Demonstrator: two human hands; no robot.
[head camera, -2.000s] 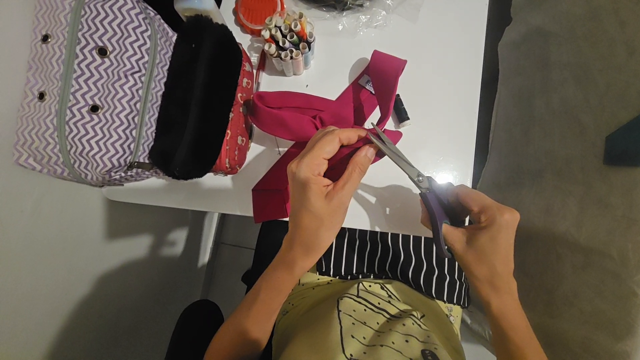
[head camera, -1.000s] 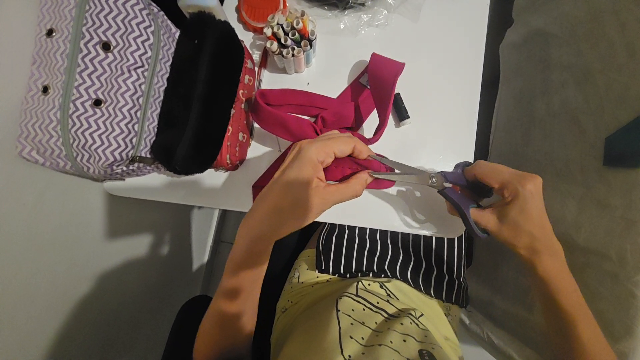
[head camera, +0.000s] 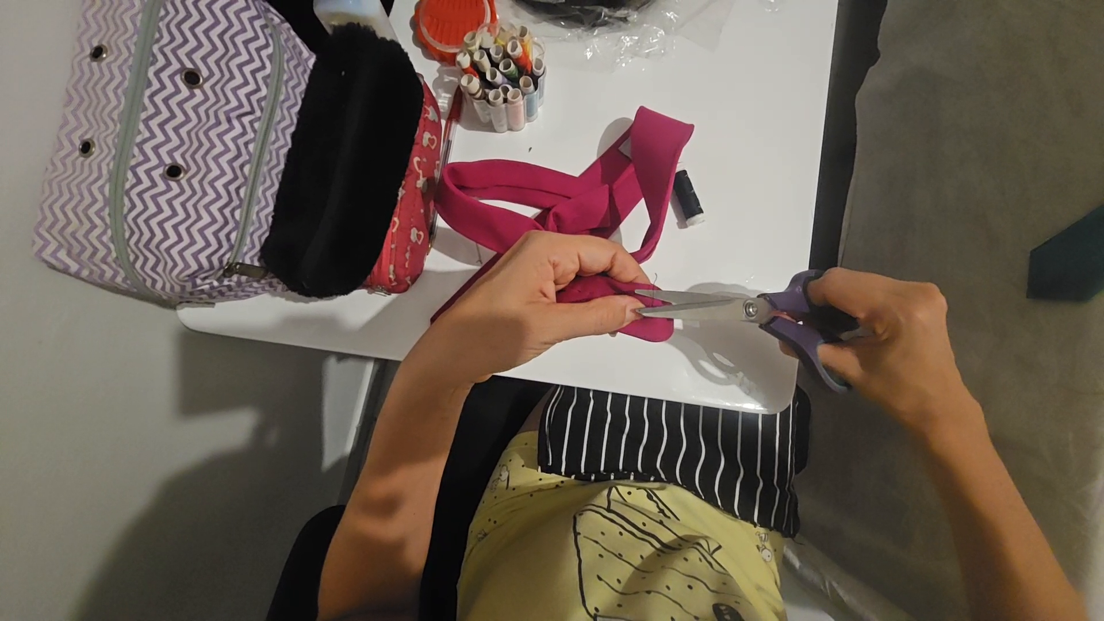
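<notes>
A long magenta fabric strip (head camera: 509, 216) lies looped across the white table, and my left hand (head camera: 543, 302) pinches one part of it near the front edge. From the right, my right hand (head camera: 888, 336) grips the purple handles of a pair of scissors (head camera: 703, 308). Their blades are parted, with the tips at the fabric beside my left thumb and fingertips. A fine thread end seems to stick up near the tips. Behind the blades, a spool of black thread (head camera: 688, 198) lies beside the strip. My left palm is hidden from view.
At the left stands a purple-and-white chevron bag (head camera: 190, 138) with a black furry item (head camera: 341, 164) and a red printed pouch (head camera: 410, 207) against it. Toward the back are a cup of thread spools (head camera: 504, 82), a round orange container (head camera: 454, 26) and clear plastic wrapping (head camera: 604, 34).
Two seconds ago the scissors pointed steeply up-left; now they lie nearly level. My left hand has turned and come down slightly with the fabric.
</notes>
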